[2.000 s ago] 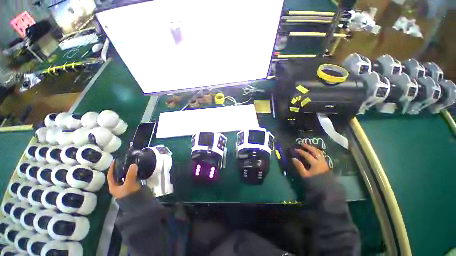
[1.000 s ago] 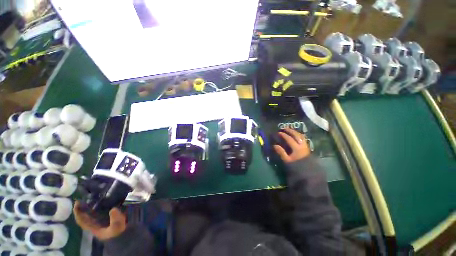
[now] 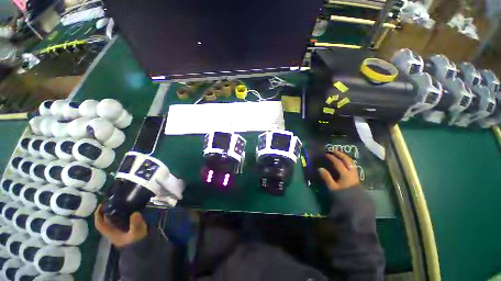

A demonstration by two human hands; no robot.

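Observation:
My left hand [image 3: 123,229] grips the black ball head of a white-and-black PTZ dome camera [image 3: 144,171], tilted at the bench's front left. My right hand [image 3: 341,171] rests over a computer mouse [image 3: 328,168] on the black mouse mat [image 3: 369,171]; the hand mostly hides the mouse. Between my hands stand two more dome cameras. The middle one [image 3: 224,147] shows pink-purple lit LEDs. The right one [image 3: 277,148] has only pale, faint dots on its black face.
A white keyboard [image 3: 220,118] lies behind the cameras, a smartphone [image 3: 149,134] left of it. The monitor [image 3: 220,38] is dark. A black machine [image 3: 360,99] with a yellow tape roll [image 3: 379,70] stands right. White housings [image 3: 71,174] line the left; grey-white units [image 3: 428,90] line the right.
The monitor has gone from bright white to dark. The left camera has been turned and tilted from its earlier pose, with my left hand now lower on its head. My right hand has stayed at the mouse.

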